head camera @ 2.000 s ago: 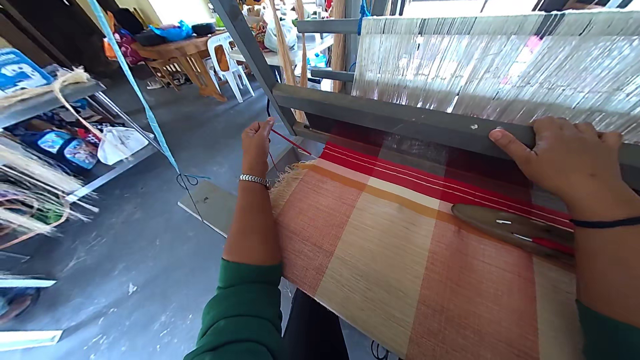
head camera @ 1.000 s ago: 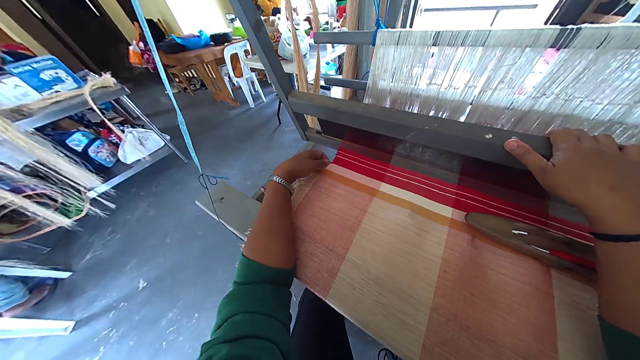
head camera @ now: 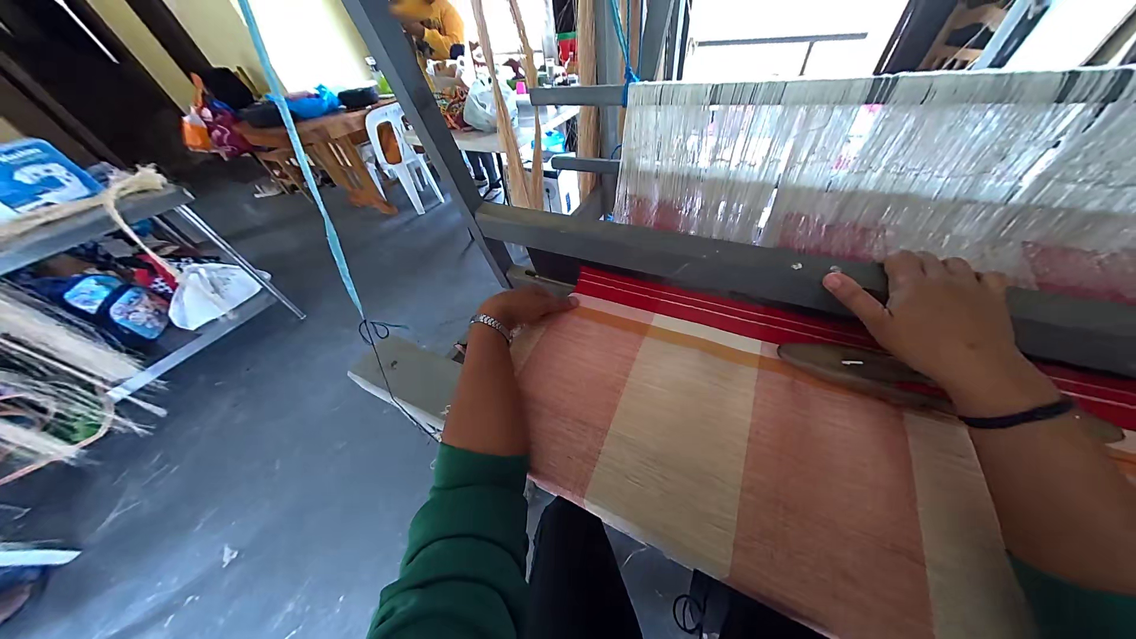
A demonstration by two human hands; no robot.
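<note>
Striped woven cloth in orange, cream and red stretches across a floor loom. My left hand touches the cloth's left edge beside the red band, fingertips together; whether thread is between them cannot be told. Across the loom's grey beater beam lies my right hand, its thumb on the near side and its fingers over the top. A wooden boat shuttle with red yarn rests on the cloth, partly behind my right wrist. Behind the beam hang the white heddles.
A blue strap hangs left of the loom frame, above a grey board. At far left a metal shelf holds bags and fibre. Farther back are a wooden table, a white plastic chair and a person in yellow.
My left hand has come from beyond the cloth's left edge, where it held a red thread out, to the edge itself. My right hand remains on the beam.
</note>
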